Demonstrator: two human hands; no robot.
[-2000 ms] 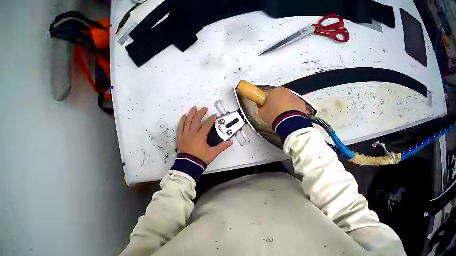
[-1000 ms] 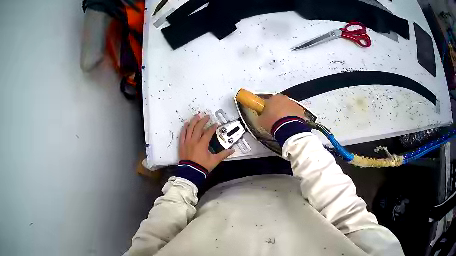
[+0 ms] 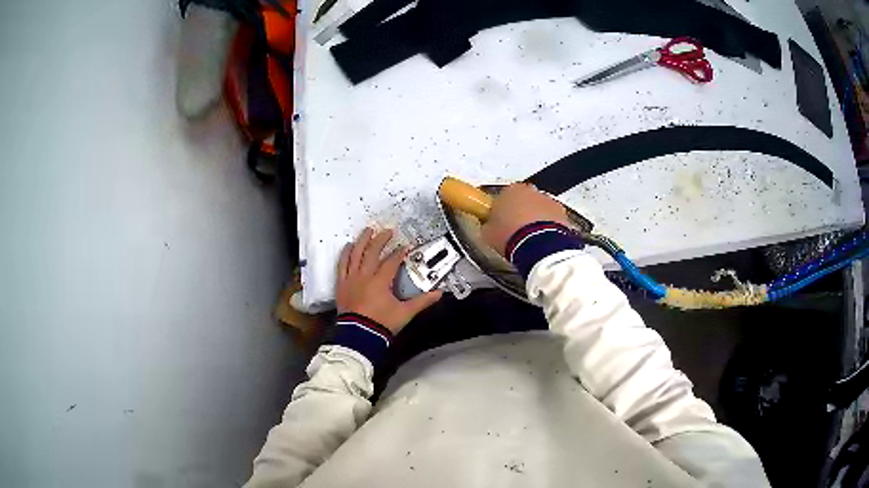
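Note:
My right hand (image 3: 522,221) grips the yellow-tan handle of the steam iron (image 3: 465,198), which stands on the white table with its tip to the left. A silver metal folder (image 3: 434,262) lies against the iron's left side. My left hand (image 3: 370,284) lies left of the folder, fingers spread, thumb near its lower edge. A short grey-looking piece (image 3: 406,282) shows between thumb and forefinger; whether they grip it is unclear. A narrow black curved strip (image 3: 681,139) emerges behind the iron and arcs right. The part under the iron is hidden.
Red-handled shears (image 3: 684,61) lie beyond the strip. Wider black pieces (image 3: 515,11) lie along the far side. A dark flat pad (image 3: 810,88) is near the right end. A blue hose (image 3: 640,274) runs right from the iron. An orange-and-black bag (image 3: 272,81) is left of the white table (image 3: 381,143).
The view has shifted, so the table and shears sit farther right. The iron, folder and both hands are nearer the table's left edge, and more black strip shows behind the iron.

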